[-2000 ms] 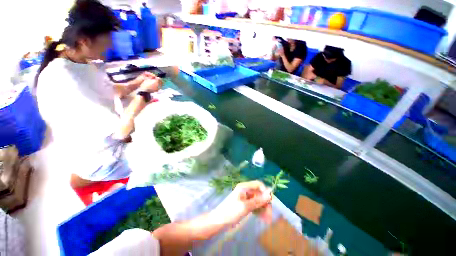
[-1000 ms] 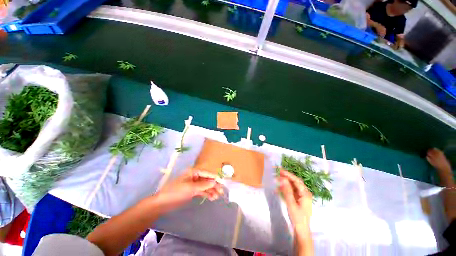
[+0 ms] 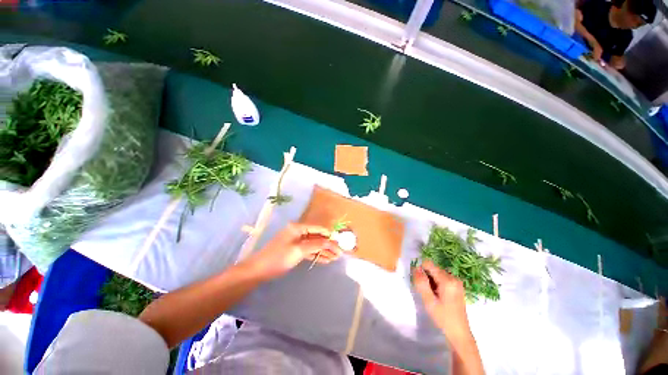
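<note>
My left hand (image 3: pixel 311 245) holds a small leaf sprig (image 3: pixel 339 226) between its fingertips, the leaves at the edge of the white glue cap (image 3: pixel 346 240) and the thin stem pointing down. The cap sits on the brown cardboard pad (image 3: pixel 377 238). My right hand (image 3: pixel 432 282) is at the left edge of the green leaf pile (image 3: pixel 469 265). Its fingertips are close together at a bit of dark green; whether they grip a leaf piece I cannot tell. A stemmed sprig bunch (image 3: pixel 207 173) lies left of the pad.
A clear bag of leaves (image 3: pixel 110 139) stands far left, above a blue crate (image 3: pixel 62 311). A glue bottle (image 3: pixel 245 108), cardboard scrap (image 3: pixel 351 160) and small white disc (image 3: pixel 403 193) lie beyond the pad. Single sprigs lie on the dark green belt (image 3: pixel 293 73). A person sits across it.
The view has swung down to the work table and shifted slightly. My left hand has brought the sprig up to the glue cap. My right hand has reached the leaf pile's edge.
</note>
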